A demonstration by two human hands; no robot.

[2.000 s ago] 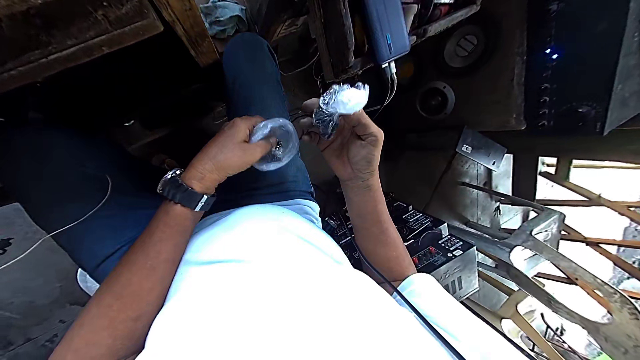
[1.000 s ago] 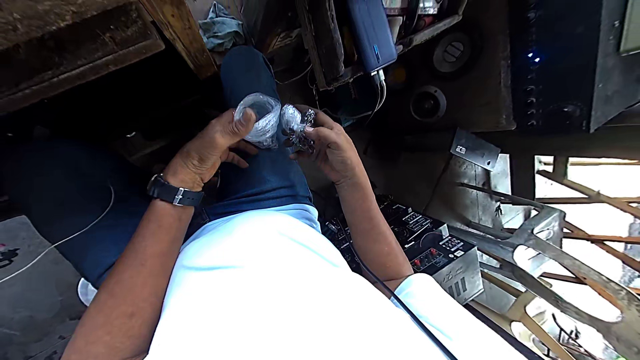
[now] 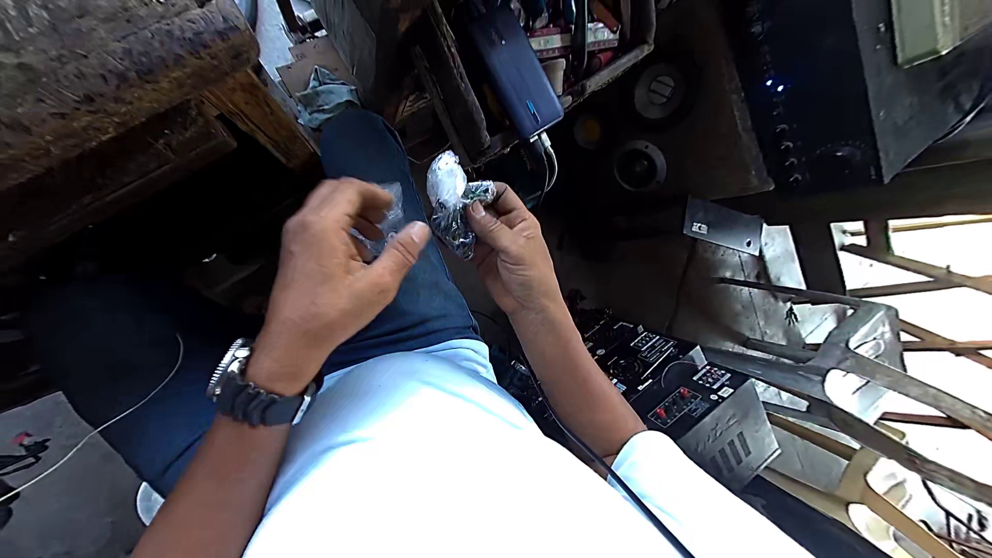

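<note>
My left hand, with a black-strapped watch on its wrist, is curled around a clear plastic container. Its fingers hide most of the container, and its thumb points toward my other hand. To the right, my right hand pinches a crumpled clear plastic bundle between thumb and fingers. A white lump shows at the bundle's top and dark small pieces lower down; what they are is unclear. A gap separates the bundle from my left hand. Both hands are above my thigh in dark jeans.
A worn wooden bench is at upper left. A dark blue power bank with a plugged-in cable sits at top. Electronic equipment with knobs and sockets lies by my right forearm, beside a damaged plastic chair. Round speakers are beyond.
The bundle was close against the container a second ago; now they are apart. My left hand has turned, so its fingers cover more of the container.
</note>
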